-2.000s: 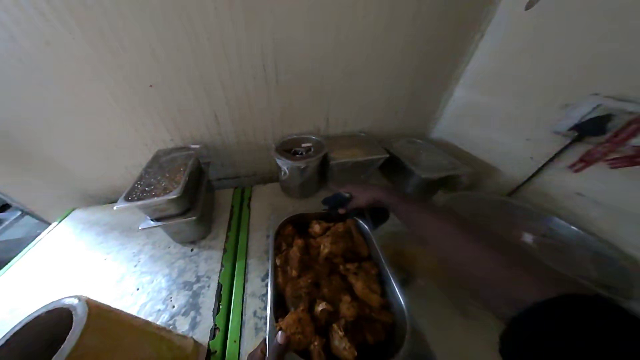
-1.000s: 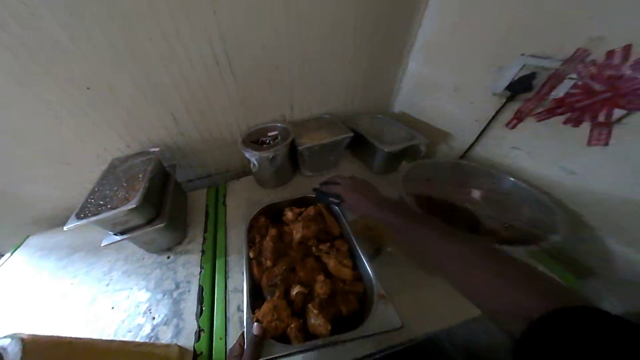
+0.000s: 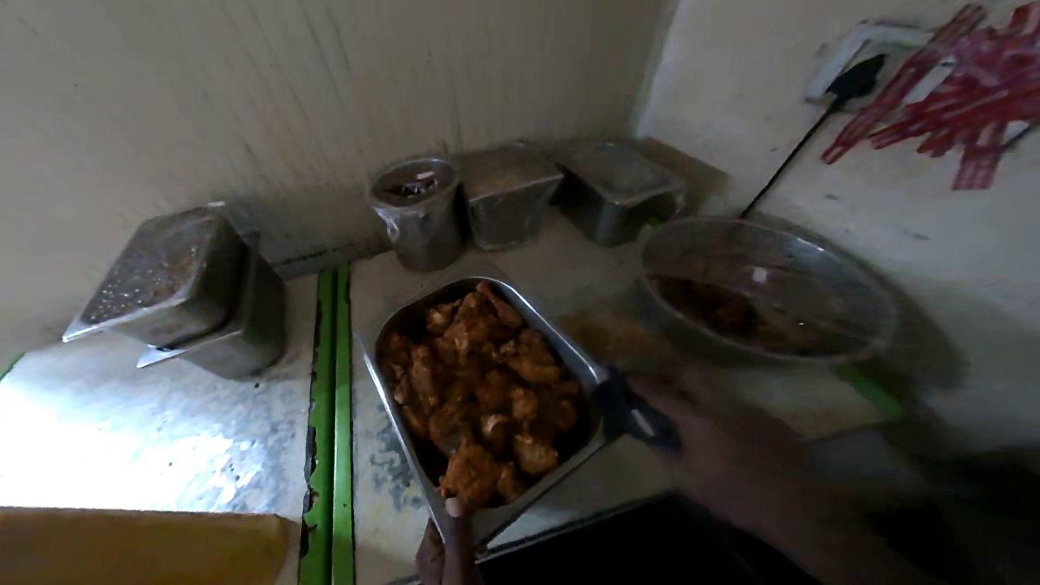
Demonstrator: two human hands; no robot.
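A rectangular steel pan [image 3: 370, 357] full of red-brown marinated meat pieces [image 3: 487, 390] rests tilted near the front edge of the counter. My left hand [image 3: 447, 544] grips its near-left corner, with the thumb over the rim. At the pan's right rim is my right hand [image 3: 691, 414], blurred, holding a dark object [image 3: 642, 414] that touches the rim; its kind is unclear. The fingers of this hand are partly hidden.
Two stacked steel pans [image 3: 187, 284] stand at left. Behind are a round steel container [image 3: 422, 231] and two film-covered steel containers [image 3: 508, 199], [image 3: 621, 187]. A large clear-covered bowl [image 3: 812, 325] sits at right, below a plugged-in cable [image 3: 792, 158]. A yellow container [image 3: 138, 548] is front left.
My right hand has moved from the pan's far side to its right side, nearer me, with the dark object. The pan has turned slightly. The view has shifted too.
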